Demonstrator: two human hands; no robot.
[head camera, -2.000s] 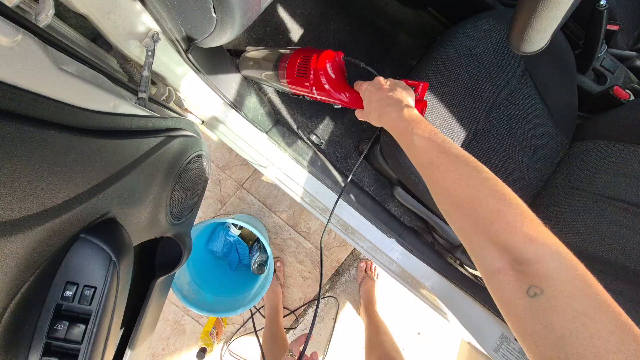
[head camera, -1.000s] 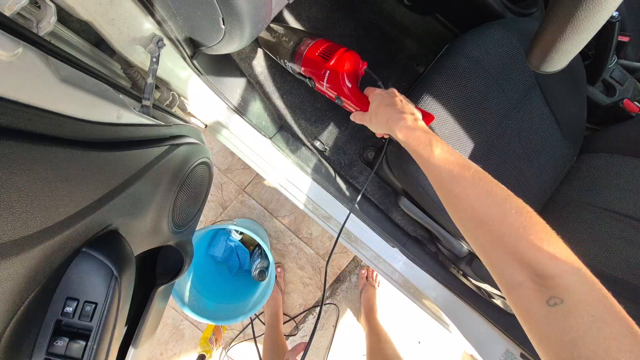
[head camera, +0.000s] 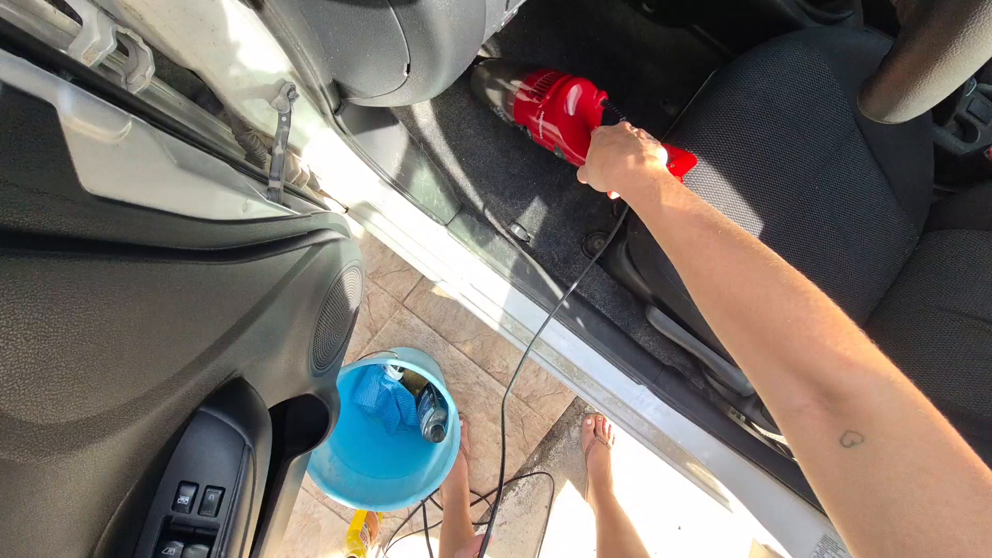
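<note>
My right hand (head camera: 625, 161) is closed around the handle of a red handheld vacuum cleaner (head camera: 555, 108). Its clear grey nozzle (head camera: 498, 85) points to the upper left, low over the dark carpet of the car's footwell (head camera: 496, 167). A black power cord (head camera: 530, 341) runs from the vacuum over the door sill and down to the ground. At the bottom edge only a small part of my left hand (head camera: 470, 547) shows, beside my leg and near the cord; whether it holds anything is hidden.
The open car door (head camera: 178, 310) fills the left side. A blue bucket (head camera: 372, 484) with a blue cloth (head camera: 385, 399) and a bottle (head camera: 432, 415) stands on the tiles, a yellow bottle (head camera: 361, 533) beside it. The front seat (head camera: 783, 147) and steering wheel (head camera: 922, 54) lie right; the white sill (head camera: 480, 298) crosses between.
Between two seconds and one second ago, the vacuum in my right hand turned from nearly level to a steeper slant. Its nozzle stays by the front of the footwell.
</note>
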